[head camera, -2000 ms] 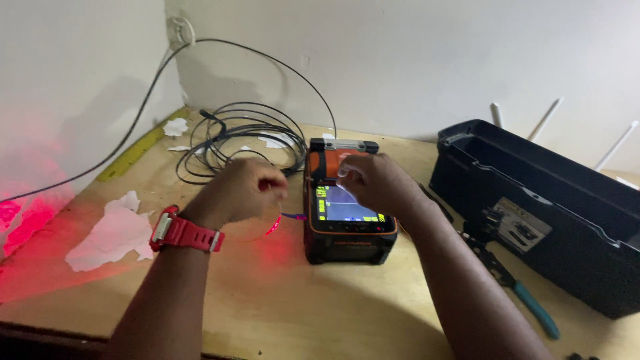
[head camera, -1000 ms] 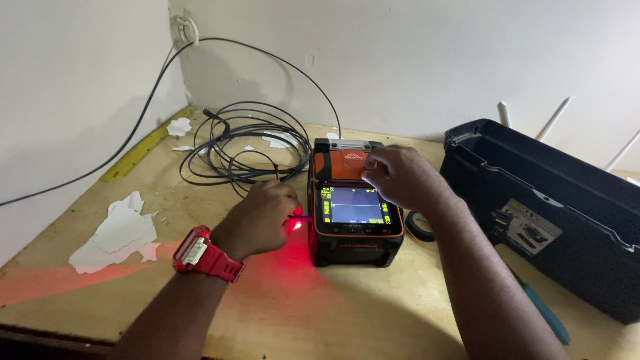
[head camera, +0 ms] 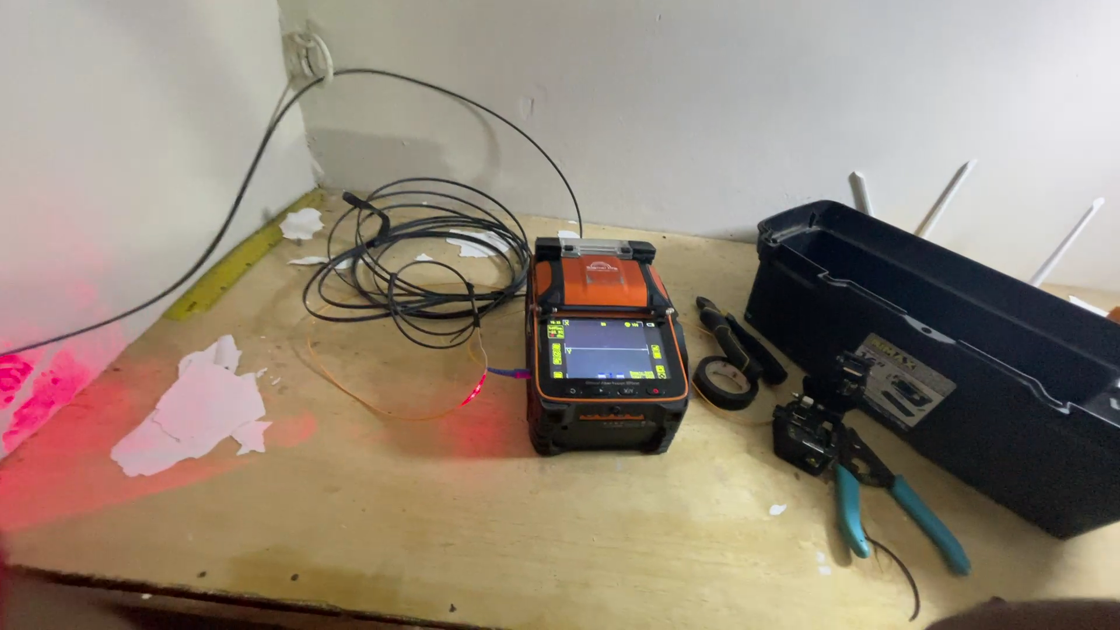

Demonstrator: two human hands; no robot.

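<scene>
Neither hand can be made out on the work; only a dark blurred edge, perhaps part of a hand or arm, shows at the bottom right corner. The orange and black fusion splicer point(head camera: 605, 350) stands on the wooden table with its lid down and its screen lit, a horizontal line across it. A thin orange fiber point(head camera: 376, 409) loops out on its left, glowing red near a blue-purple connector point(head camera: 507, 373) at the splicer's side. Behind it on the left lies a coil of black cable point(head camera: 420, 262).
Right of the splicer lie a roll of black tape point(head camera: 725, 382), black-handled pliers point(head camera: 739, 337), a fiber cleaver point(head camera: 805, 433) and a teal-handled stripping tool point(head camera: 929, 525). A dark toolbox point(head camera: 945, 385) stands behind them. White flakes point(head camera: 197, 407) and a yellow ruler point(head camera: 236, 267) lie left.
Both hands have withdrawn from around the splicer, where the earlier frames show them. The cleaver, tape and pliers, partly covered before by the right arm, now show.
</scene>
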